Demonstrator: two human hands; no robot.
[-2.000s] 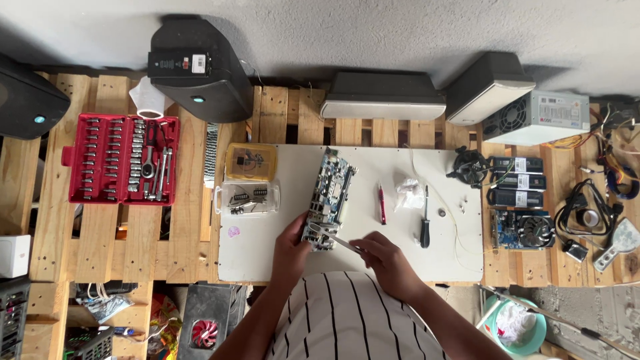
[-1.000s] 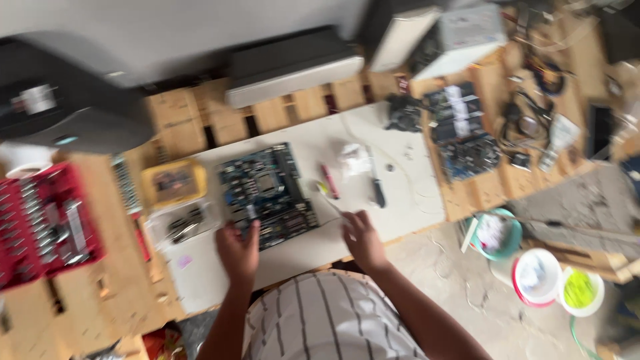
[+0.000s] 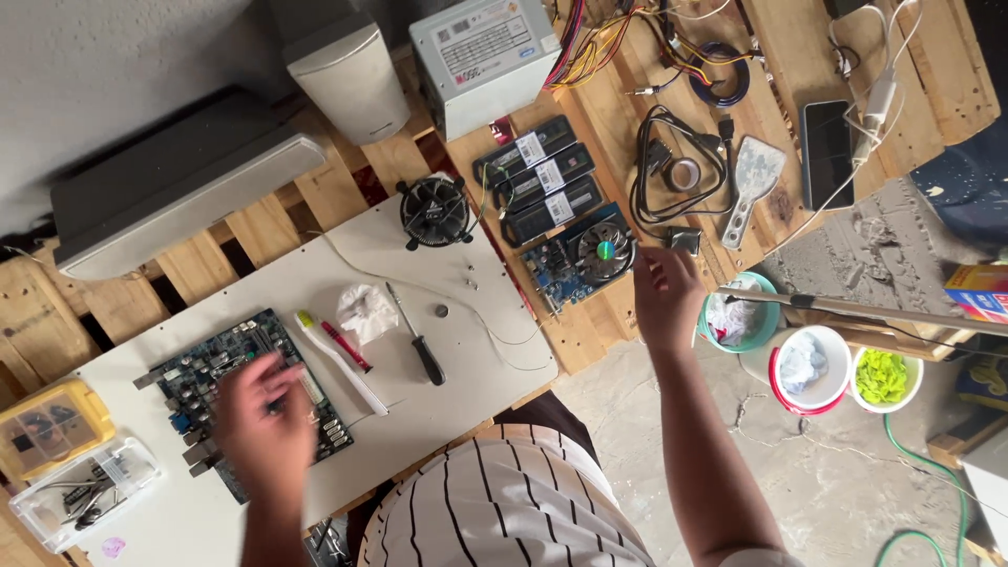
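Observation:
A blue motherboard (image 3: 324, 409) lies flat at the left of the white board. Over it hovers my left hand (image 3: 268, 417), blurred, fingers apart and slightly curled, seemingly empty; it hides part of the motherboard. My right hand (image 3: 668, 295) is at the right edge of a graphics card (image 3: 579, 252) with a round fan, fingers bent; whether it touches the card is unclear. A white toothbrush (image 3: 342, 362) with yellow-green bristles, a small red screwdriver (image 3: 345, 345), a crumpled white tissue (image 3: 368, 313) and a black-handled screwdriver (image 3: 426, 358) lie between the hands.
Behind are a CPU cooler fan (image 3: 435, 211), several black packages (image 3: 551, 177) and a power supply (image 3: 484, 63). Cables, a scraper (image 3: 752, 193) and a phone (image 3: 827, 156) lie at right. Parts boxes (image 3: 55, 429) sit at left. Buckets (image 3: 811, 370) stand on the floor.
The view has swung right. My right hand has left the toothbrush, now lying on the board, and moved right to the graphics card. The motherboard, tilted up in my left hand two seconds ago, lies flat.

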